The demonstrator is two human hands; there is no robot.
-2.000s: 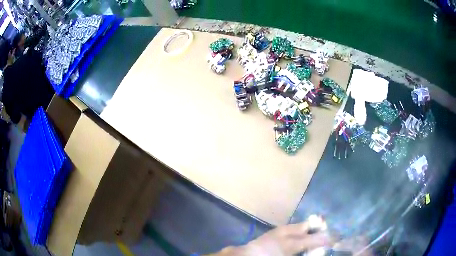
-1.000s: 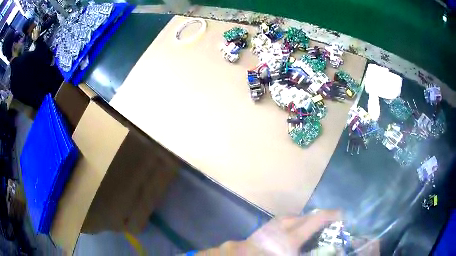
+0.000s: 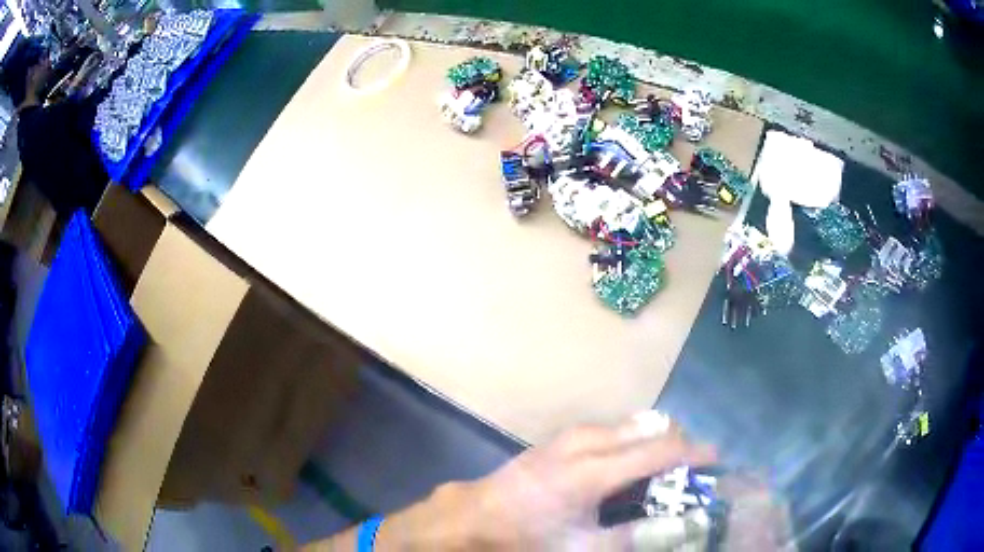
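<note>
My left hand (image 3: 550, 480), with a blue band at the wrist, is at the bottom centre, fingers curled around a white socket insert (image 3: 682, 498) with a dark part beside it. A light cover is on one fingertip. My right hand (image 3: 761, 515) is blurred at the bottom edge, against the insert's right side; its grip cannot be made out. Wired circuit-board assemblies (image 3: 629, 283) lie in a heap on the brown cardboard (image 3: 410, 270), green boards among white and black parts and thin wires.
More assemblies (image 3: 825, 289) and a white handle-like part (image 3: 798, 178) lie on the black mat (image 3: 712, 377). A pale tape ring (image 3: 378, 65) is on the cardboard. Blue sheets (image 3: 76, 367) stand at left, near a person in dark clothing (image 3: 59, 151). A green surface (image 3: 755, 54) lies beyond.
My left hand and the white insert have come further up into view since the earliest frame. The insert shows more clearly between my hands. The camera view has shifted slightly.
</note>
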